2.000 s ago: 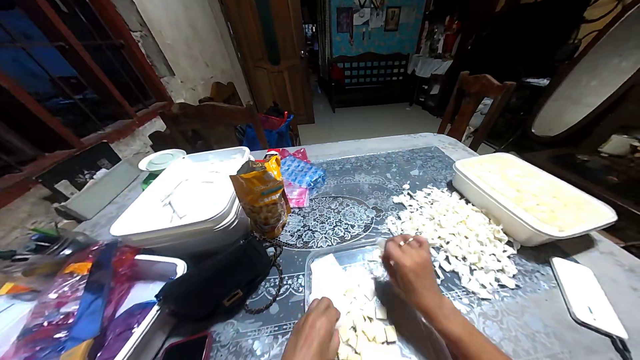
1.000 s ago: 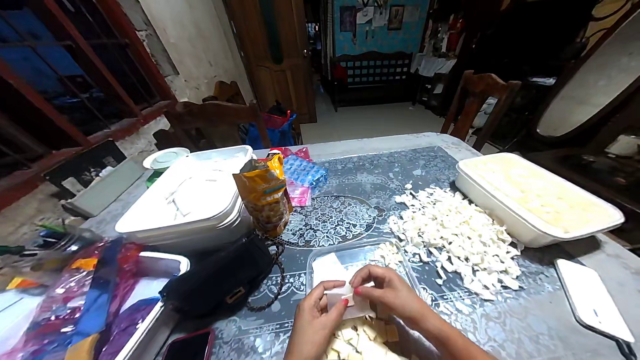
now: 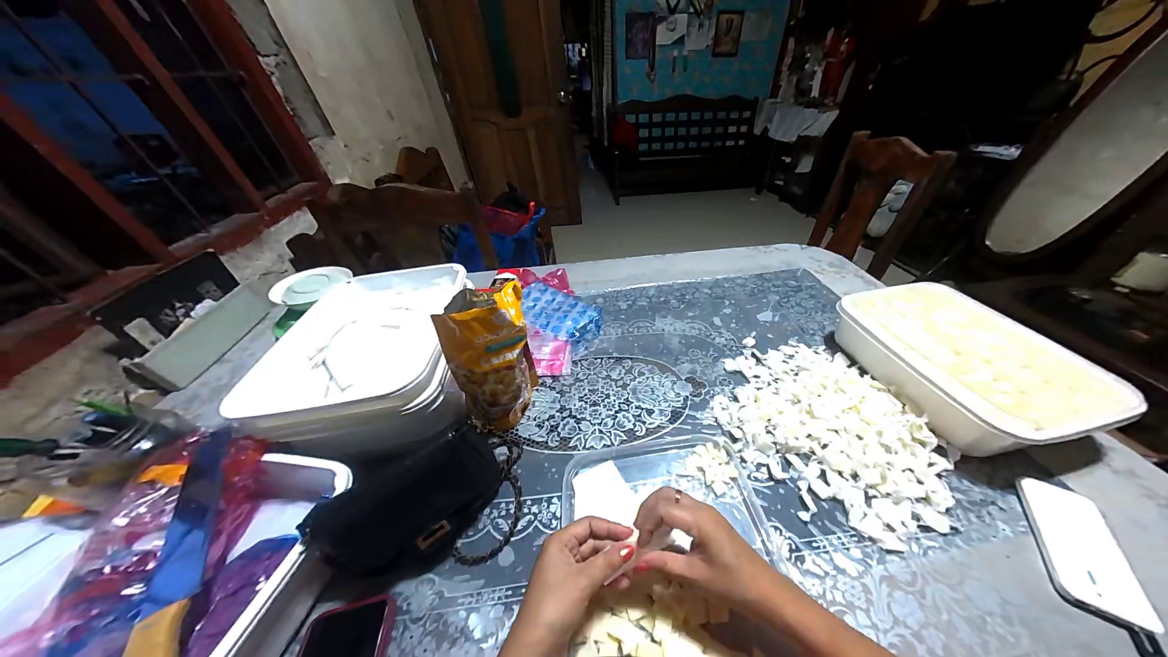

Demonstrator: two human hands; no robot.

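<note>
My left hand (image 3: 575, 570) and my right hand (image 3: 698, 547) meet over a clear plastic container (image 3: 581, 470), both pinching a small piece of white paper (image 3: 643, 552) between the fingertips. What the paper encloses is hidden by my fingers. Under my hands lie pale yellow cut pieces (image 3: 630, 625). At the container's back left rests a stack of white paper (image 3: 602, 493), and at its back right are small pale wrapped pieces (image 3: 710, 467). A large pile of white twisted-paper pieces (image 3: 835, 420) spreads on the table to the right of the container.
A white tub of pale yellow food (image 3: 967, 415) stands at the right, near a white flat device (image 3: 1086, 538). At left are stacked white tubs (image 3: 319, 415), an orange snack pouch (image 3: 488, 356), a black purse (image 3: 401, 502), a phone (image 3: 347, 630) and a tray with plastic packaging (image 3: 333, 474).
Two seconds ago my hands were apart, the right at the container's back right edge. They have come together, holding a piece of white paper between them.
</note>
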